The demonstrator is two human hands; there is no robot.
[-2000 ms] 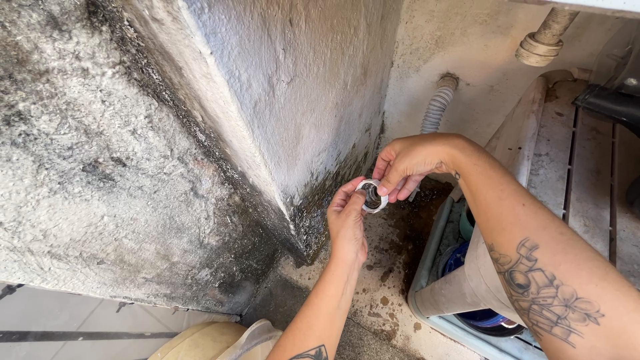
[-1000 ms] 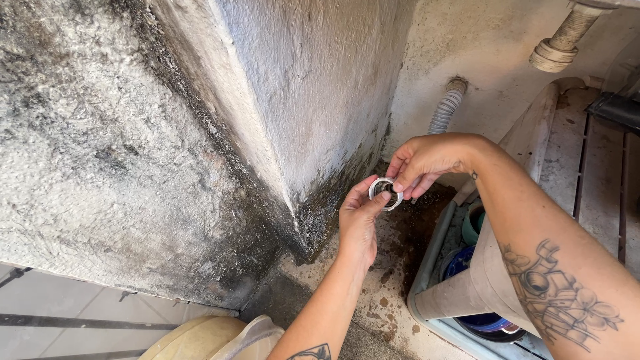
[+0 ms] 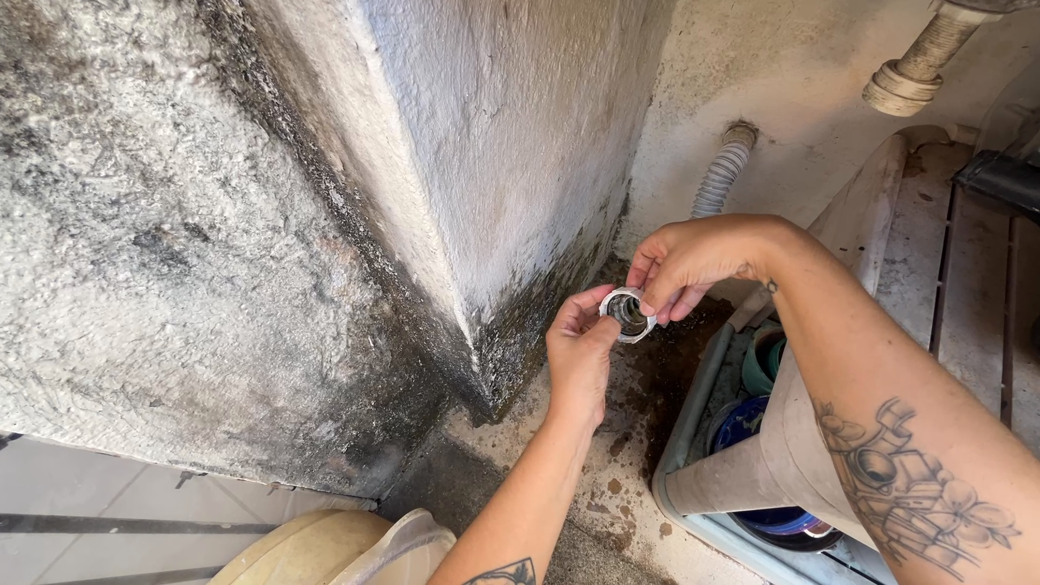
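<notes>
Between both hands is a white plastic ring-shaped fitting with a dark, dirty-looking inside. My left hand grips its lower left side with thumb and fingers. From above right, my right hand holds the opposite rim, wrist bent. Just behind the right hand, a grey corrugated drain hose comes out of the wall; its lower end is hidden by the hand. At the upper right hangs a threaded drain tailpiece with an open lower end.
A mould-stained wall corner stands left of the hands. On the right are a slatted plastic table and a pale blue crate with blue and green containers. Yellowish plastic tubs sit at the bottom, beside metal bars.
Both hands stay on the ring-shaped fitting and have shifted slightly; the ring's opening is now turned more toward the camera than two seconds ago.
</notes>
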